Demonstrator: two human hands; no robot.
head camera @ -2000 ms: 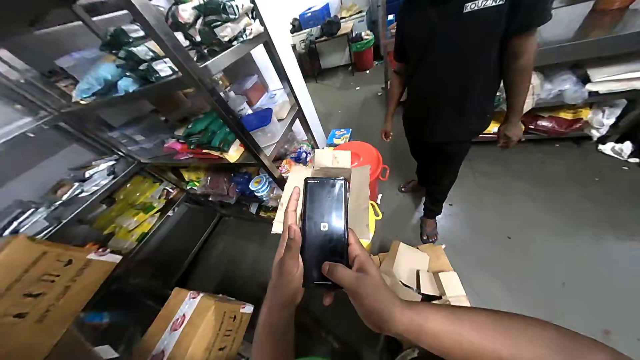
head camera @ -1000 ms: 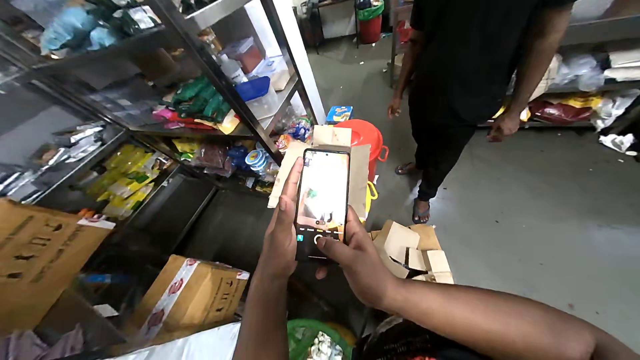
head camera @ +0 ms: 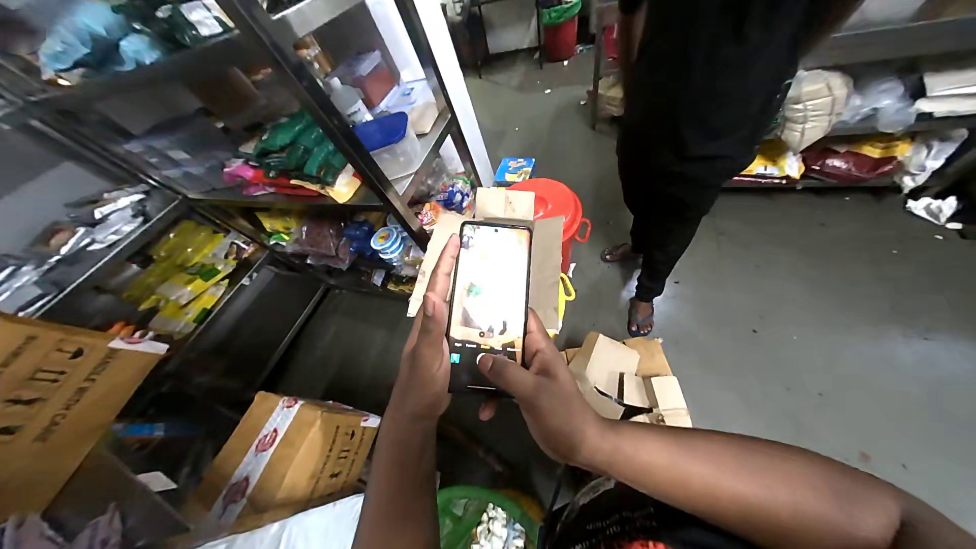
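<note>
A smartphone (head camera: 489, 297) is held upright between both hands, its bright screen showing a camera view. My left hand (head camera: 432, 343) grips its left edge, fingers pointing up. My right hand (head camera: 545, 389) holds the lower right side, with the thumb on the shutter area near the bottom of the screen. Behind the phone stands an open cardboard box (head camera: 547, 263), partly hidden by it; what lies inside cannot be seen directly. A red lidded bucket (head camera: 550, 200) is just beyond that box.
Metal shelving (head camera: 328, 114) with packets and tubs runs along the left. A taped carton (head camera: 297, 457) and a green basket (head camera: 457, 503) are near me. Opened cartons (head camera: 625, 374) lie on the floor at right, below a person in black (head camera: 686, 130).
The phone screen has gone from dark to a bright camera view. Both hands keep hold of the phone. The view has tilted somewhat downward.
</note>
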